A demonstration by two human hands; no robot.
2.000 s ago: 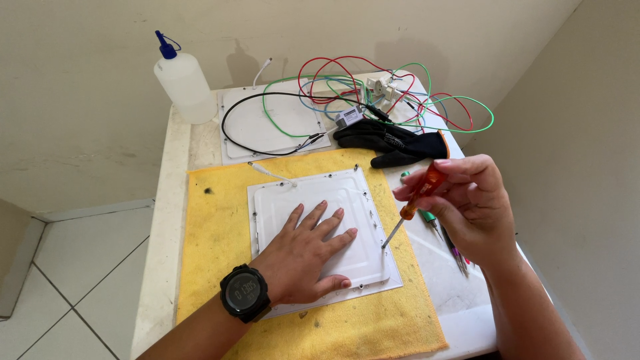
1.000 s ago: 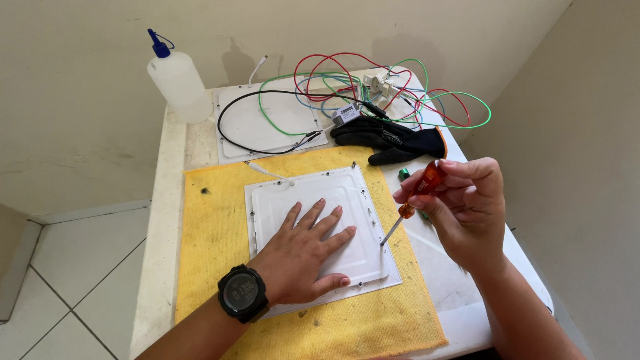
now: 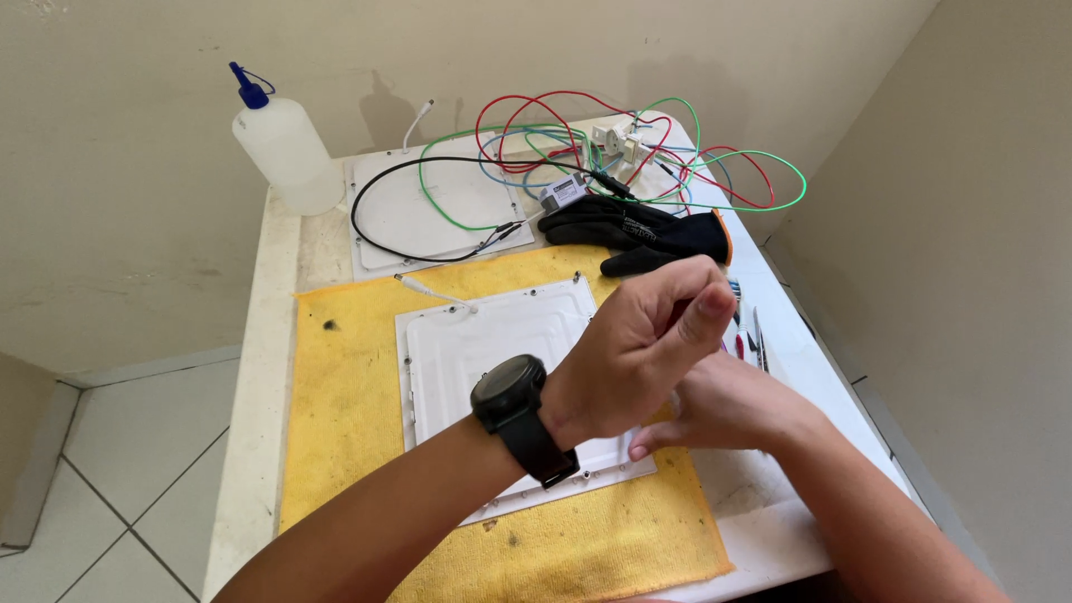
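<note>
My left hand (image 3: pixel 649 347), with a black watch (image 3: pixel 523 419) on its wrist, is raised over the right side of a square white panel (image 3: pixel 494 343). Its fingers are curled, and a dark red patch shows between thumb and fingers; whether this is the screwdriver handle I cannot tell. Partly behind and below it, my right hand (image 3: pixel 737 402) is at the panel's right edge, thumb near the lower right corner. Its fingers are mostly hidden. The panel lies on a yellow cloth (image 3: pixel 343 419), with small screws along its rim and a short white cable (image 3: pixel 431 291) at its top.
Behind the cloth lie a second white panel (image 3: pixel 402 197), a small driver box (image 3: pixel 564 193), tangled wires (image 3: pixel 787 201) and a black glove (image 3: pixel 645 230). A plastic bottle with a blue cap (image 3: pixel 289 155) stands back left. Thin tools (image 3: pixel 760 339) lie at the table's right side.
My left hand has lifted off the panel, moved right and curled. My right hand, which held a red-handled screwdriver upright at the panel's right edge, has moved lower, behind the left.
</note>
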